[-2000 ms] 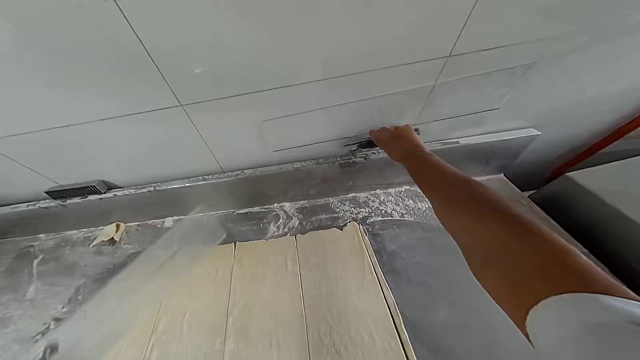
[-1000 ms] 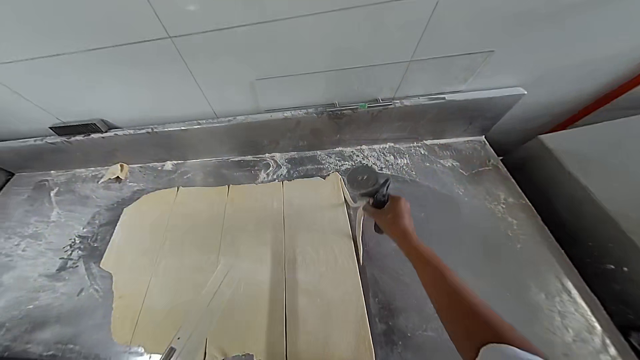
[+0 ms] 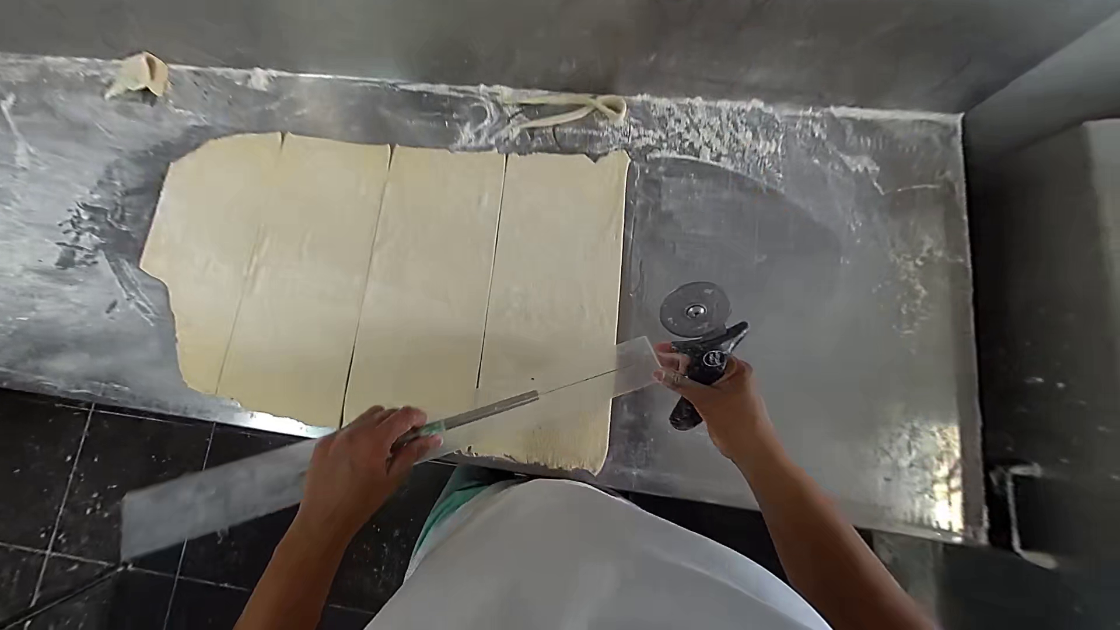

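Observation:
A flat sheet of dough [image 3: 437, 262], cut lengthwise into several wide strips, lies on the metal worktop. My left hand [image 3: 367, 455] grips a long clear plastic ruler or straightedge [image 3: 219, 490] by a strip along its middle; it slants over the near edge of the dough. Right of the dough, my right hand [image 3: 717, 394] holds a pastry wheel cutter [image 3: 696, 311] by its black handle, the round blade pointing away from me. The fingers of that hand also touch the right end of the straightedge. A thin dough trimming [image 3: 569, 112] lies curled beyond the sheet.
Another dough scrap [image 3: 140, 74] sits at the back left. Flour is scattered over the worktop [image 3: 831, 367], mostly along the back by the raised metal backsplash [image 3: 525, 44]. Dark floor tiles [image 3: 52, 472] show at the lower left, and a metal handle [image 3: 1019, 516] at the lower right.
My right hand, at the back ledge two seconds ago, now holds the wheel cutter nearer to my body. The trimming beside the dough's right edge is now behind the sheet. The view has tilted down.

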